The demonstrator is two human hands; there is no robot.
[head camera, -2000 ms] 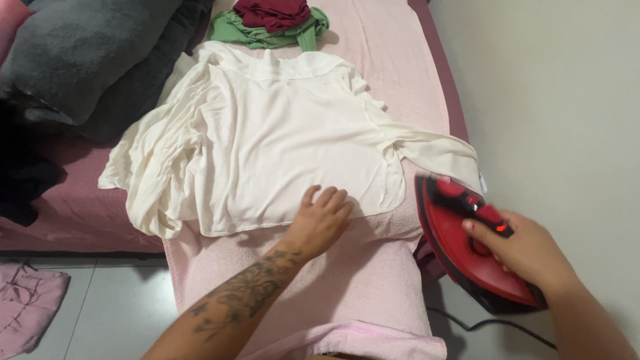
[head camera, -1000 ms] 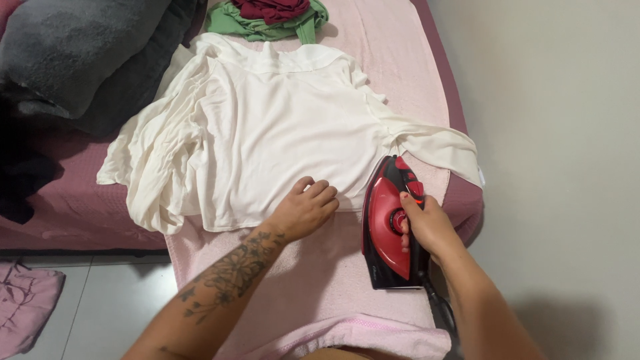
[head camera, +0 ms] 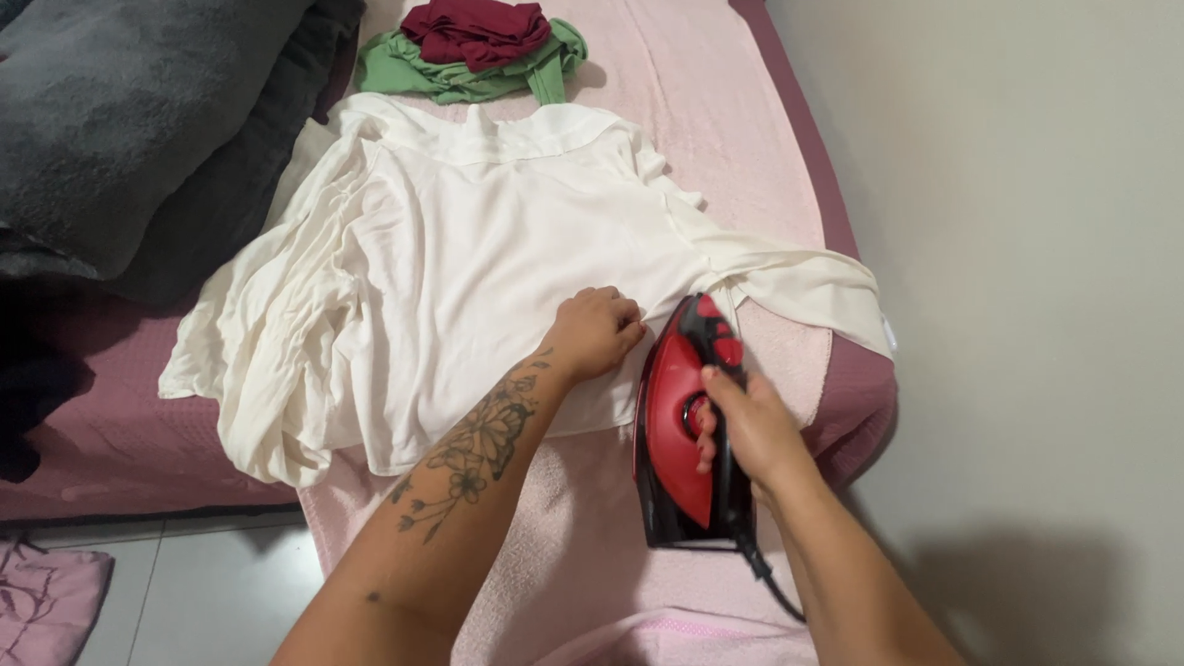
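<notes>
A white blouse (head camera: 499,250) lies spread on a pink towel (head camera: 573,518) over the bed, its left side bunched in folds and one sleeve stretched out to the right. My left hand (head camera: 599,331) rests on the blouse's lower right part, fingers curled; whether it pinches the cloth is hidden. My right hand (head camera: 747,416) grips the handle of a red and black clothes iron (head camera: 673,421). The iron's tip points away from me, over the right edge of the blouse, close beside my left hand. Its soleplate faces down, out of sight.
Green (head camera: 462,81) and dark red (head camera: 476,35) garments lie crumpled beyond the blouse. A grey plush blanket (head camera: 120,129) is heaped at left on the mauve bedcover (head camera: 111,416). The iron's black cord (head camera: 772,587) trails toward me. A wall (head camera: 1017,277) stands at right; pink cloth (head camera: 51,601) is at lower left.
The iron in my right hand has moved left from beside the bed onto the blouse's right edge, its tip now pointing away. My left hand has shifted a little up and right over the blouse.
</notes>
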